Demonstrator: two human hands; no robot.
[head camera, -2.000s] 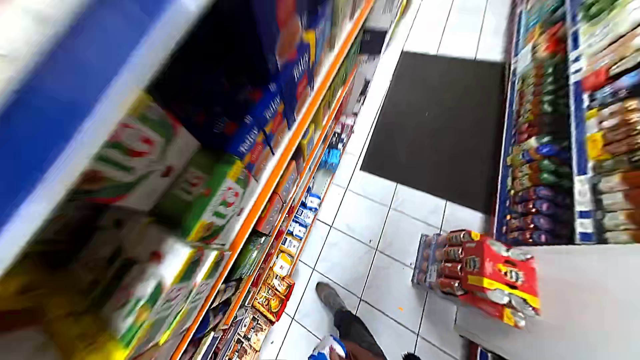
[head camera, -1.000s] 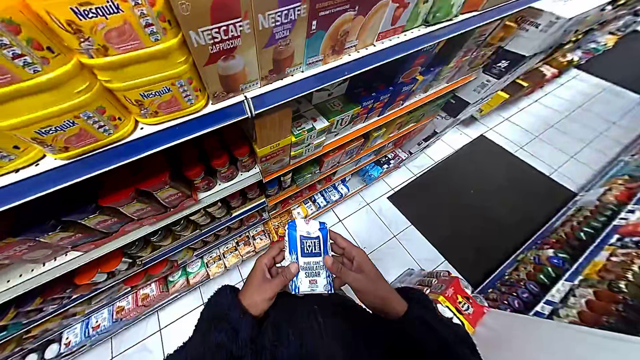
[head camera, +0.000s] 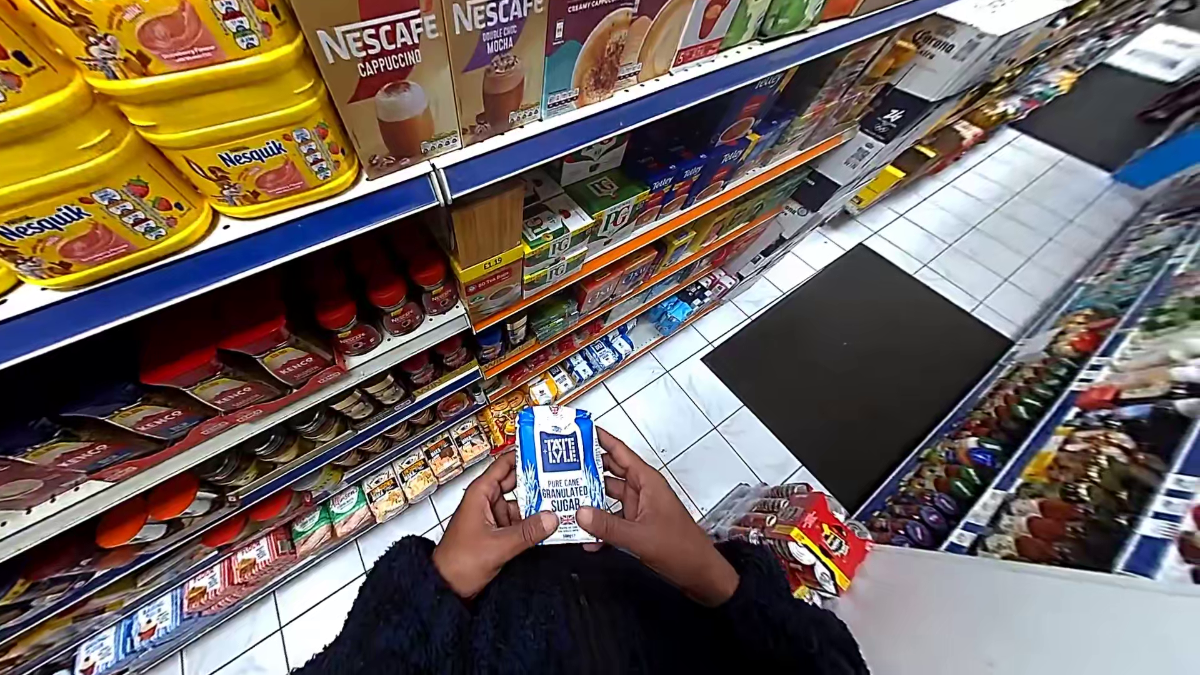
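A white and blue paper bag of Tate & Lyle granulated sugar (head camera: 561, 478) is held upright between both hands at the lower middle of the view, its printed front facing me. My left hand (head camera: 489, 530) grips its left side, the thumb across the lower front. On the right side, my right hand (head camera: 652, 525) holds it the same way, with the fingers behind and the thumb on the front. The fingertips behind the bag are hidden. Dark fuzzy sleeves cover both forearms.
Shelving with a blue edge (head camera: 656, 122) runs along the left, bearing yellow Nesquik tubs (head camera: 253, 159), Nescafe boxes (head camera: 384, 84) and coffee jars. A black mat (head camera: 858, 366) lies on the tiled floor. Wrapped red packs (head camera: 797, 539) stand beside a white surface (head camera: 1012, 609); bottle shelves line the right.
Two seconds ago neither hand was plainly visible; a second ago both hands were on the sugar bag, much as now. The view swung strongly between the two earlier frames.
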